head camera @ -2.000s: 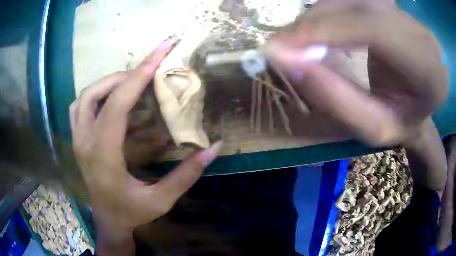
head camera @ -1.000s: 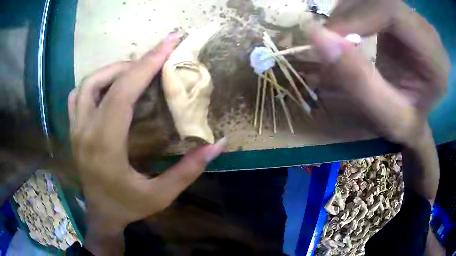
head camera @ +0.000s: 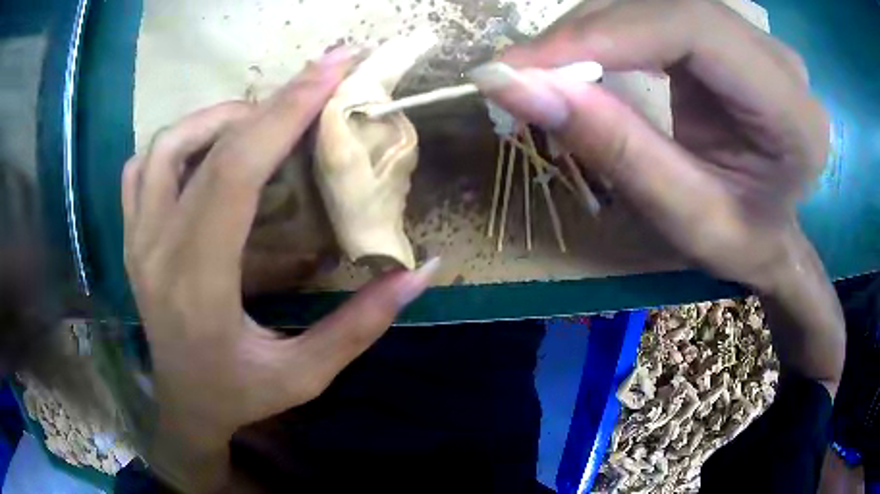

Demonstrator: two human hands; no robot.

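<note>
My left hand point(head camera: 232, 260) holds a beige moulded part point(head camera: 367, 183) between thumb and fingertips, its recess facing up. My right hand point(head camera: 666, 145) pinches a thin pale swab-like stick point(head camera: 434, 96) with a rounded white end. The stick's other tip touches the recess near the top of the part. Several thin sticks point(head camera: 527, 198) fan out on the board beside my right hand. The white blob point(head camera: 502, 118) at their upper ends is partly hidden by my fingers.
The stained tan work board point(head camera: 193, 72) lies on a green bench point(head camera: 482, 303) with a pale metal rail at left. A blue crate point(head camera: 608, 405) with jumbled small beige parts is at lower right. Another crate with pale pieces point(head camera: 72, 410) is at lower left, blurred.
My right hand has moved left from beside the white blob, bringing the stick tip to the beige part's recess. My left hand still holds the part in nearly the same place.
</note>
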